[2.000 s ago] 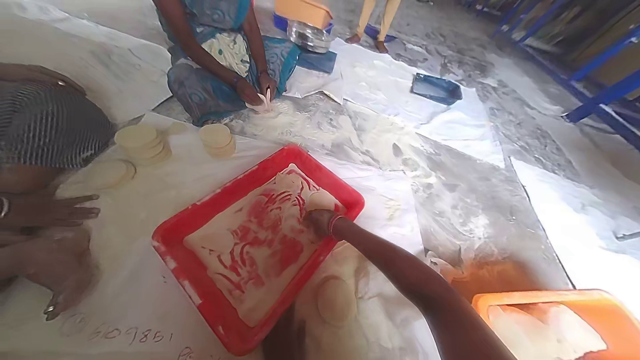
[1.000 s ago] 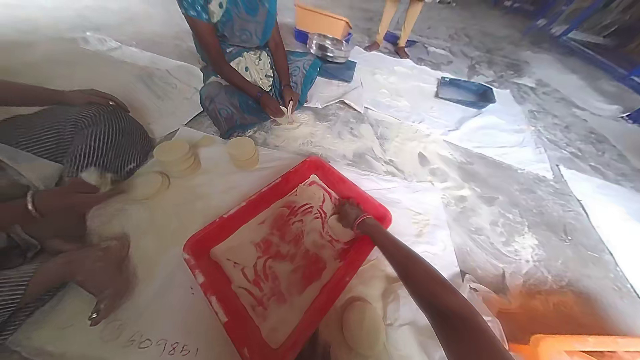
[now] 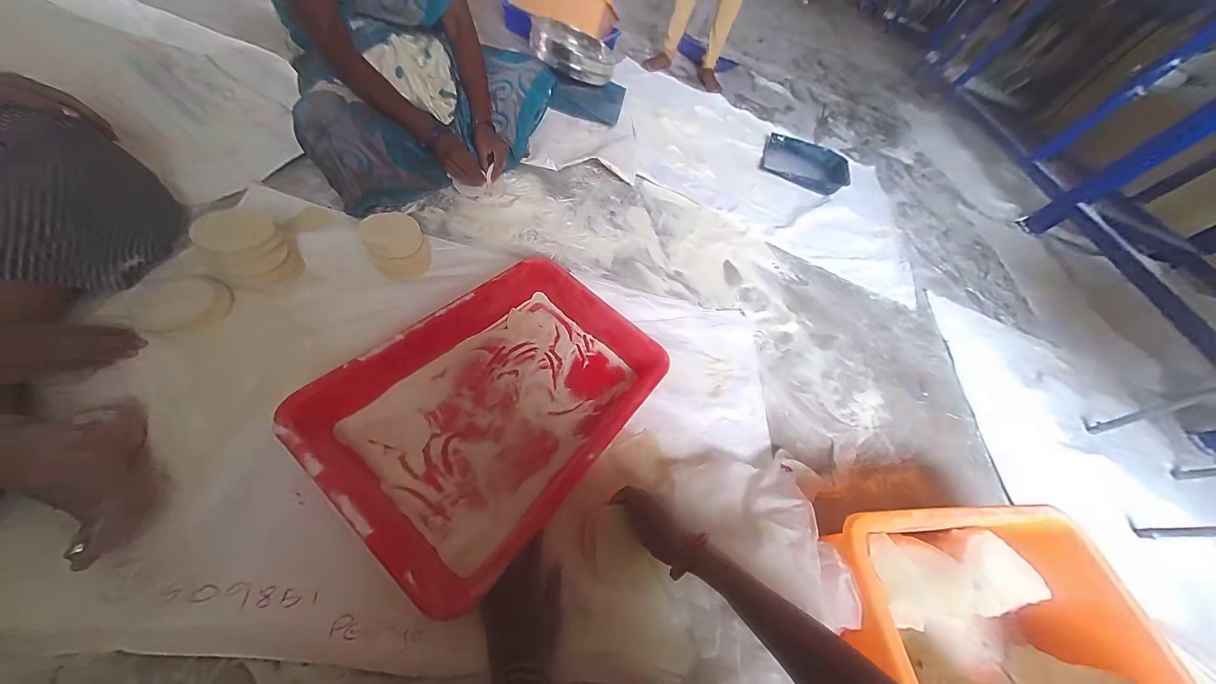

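My right hand (image 3: 655, 527), with a band at its wrist, is low over pale, round, flat pieces (image 3: 608, 537) beside the tray; blur hides whether it grips one. A red plastic tray (image 3: 347, 508), streaked inside with pale flour-like powder (image 3: 399, 432), lies at a slant on a white sheet. A dark limb (image 3: 521, 608) reaches the tray's near edge; whether it is my arm or leg is unclear. My left hand cannot be seen. Pale flat discs are stacked in a pile (image 3: 249, 249) and a smaller pile (image 3: 394, 245) beyond the tray; others (image 3: 180, 302) lie near the left pile.
An orange tub (image 3: 950, 521) with pale contents stands at lower right. A co-worker's hands (image 3: 475, 160) handle something pale over scattered powder; another person's hand (image 3: 71, 351) and foot (image 3: 85, 475) are at left. A dark blue tray (image 3: 806, 163) and blue metal frame (image 3: 1121, 171) are farther off.
My right hand has left the powder in the red tray and moved toward me, to the pale pieces beside its near right edge. The view has shifted.
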